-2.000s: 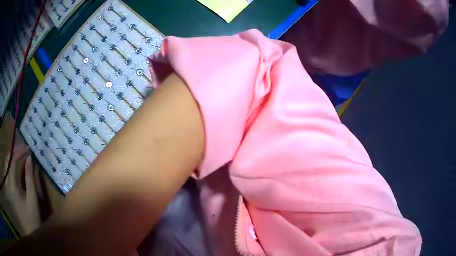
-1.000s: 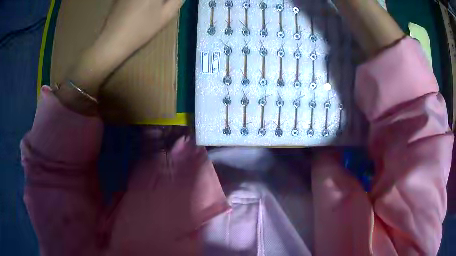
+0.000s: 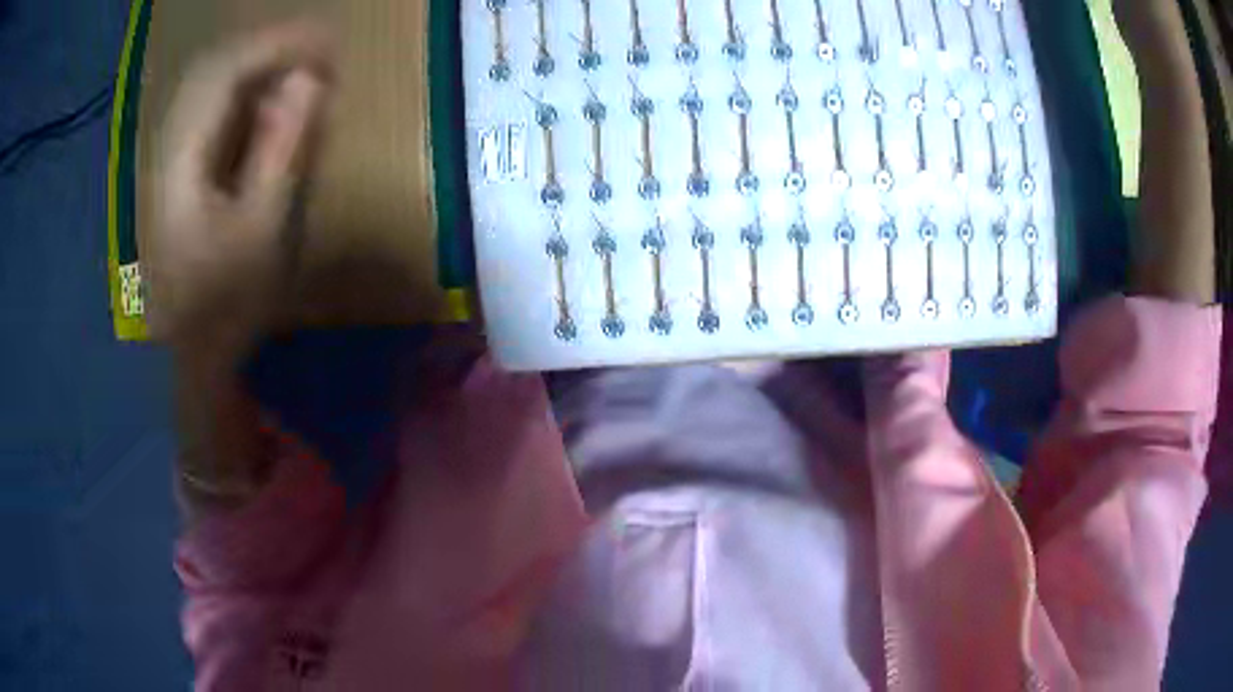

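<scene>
A white foam board (image 3: 757, 345) lies in front of me, its near edge over my lap. Rows of thin dumbbell-shaped strips (image 3: 696, 146) with round ends stand on it, and a small printed label (image 3: 502, 153) is at its left. My left hand (image 3: 257, 149) is blurred above the brown cardboard sheet (image 3: 372, 176), left of the board and apart from it. Its fingers look curled, but I cannot tell whether it holds anything. My right forearm reaches up along the board's right side, and my right hand is cut off by the top edge.
A green mat (image 3: 453, 162) with yellow edging shows between the cardboard and the board. A pale yellow slip (image 3: 1117, 102) lies right of the board, partly behind my right forearm. A small printed patch (image 3: 130, 289) is at the mat's left corner.
My left hand has moved from the top edge down and left over the cardboard. My right arm has moved right, uncovering the board's right part. The board appears further left and higher.
</scene>
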